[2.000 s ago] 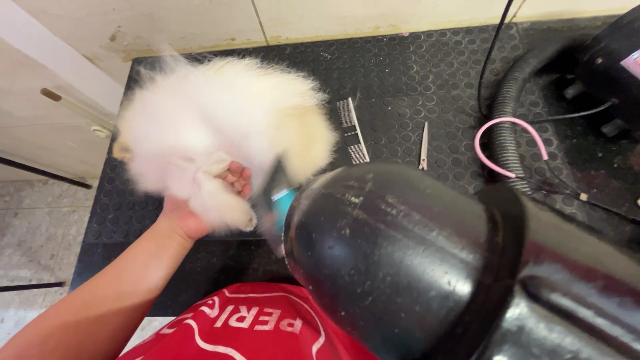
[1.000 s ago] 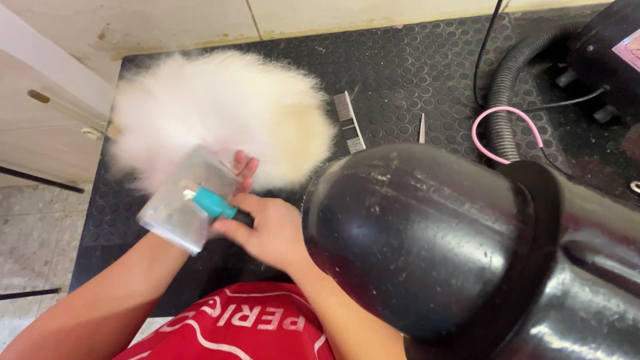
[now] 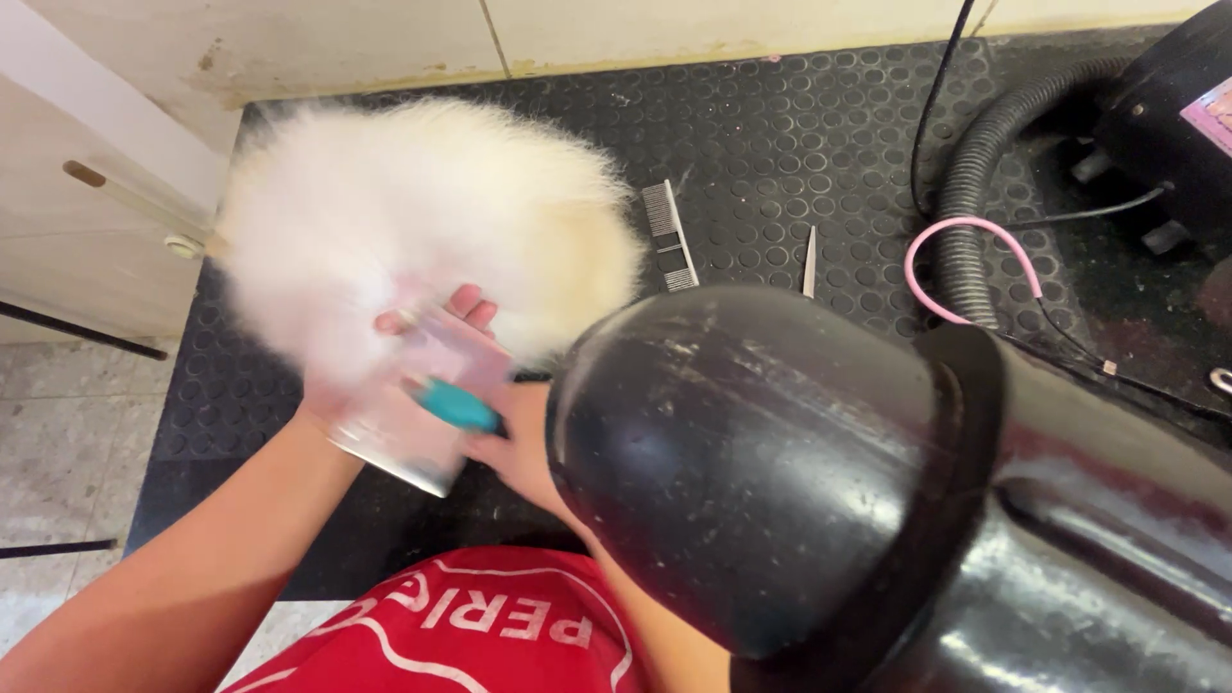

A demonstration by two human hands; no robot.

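Observation:
A fluffy white and cream animal (image 3: 452, 202) lies on the black rubber-topped table, its coat blurred and its head not distinguishable. At its near side is my left hand (image 3: 438, 313), partly hidden by fur and by the brush; its fingertips show, but what they hold cannot be made out. My right hand (image 3: 515, 448) grips a slicker brush (image 3: 457, 404) with a teal and black handle and a wide, shiny metal head. The brush is over my left hand and wrist, against the near edge of the coat. The black dryer nozzle covers part of my right hand and forearm.
A large black dryer nozzle (image 3: 751, 452) fills the lower right foreground. A metal comb (image 3: 671, 234) and partly hidden scissors (image 3: 810, 262) lie beyond it. Farther right are a ribbed hose (image 3: 972, 183), a pink loop (image 3: 912, 255) and a black machine (image 3: 1174, 125). A tiled wall (image 3: 616, 34) borders the table.
Two seconds ago my left hand held a paw of the animal, which is now out of sight. The brush has come out from beside the nozzle to over my left wrist, with my right hand now visible.

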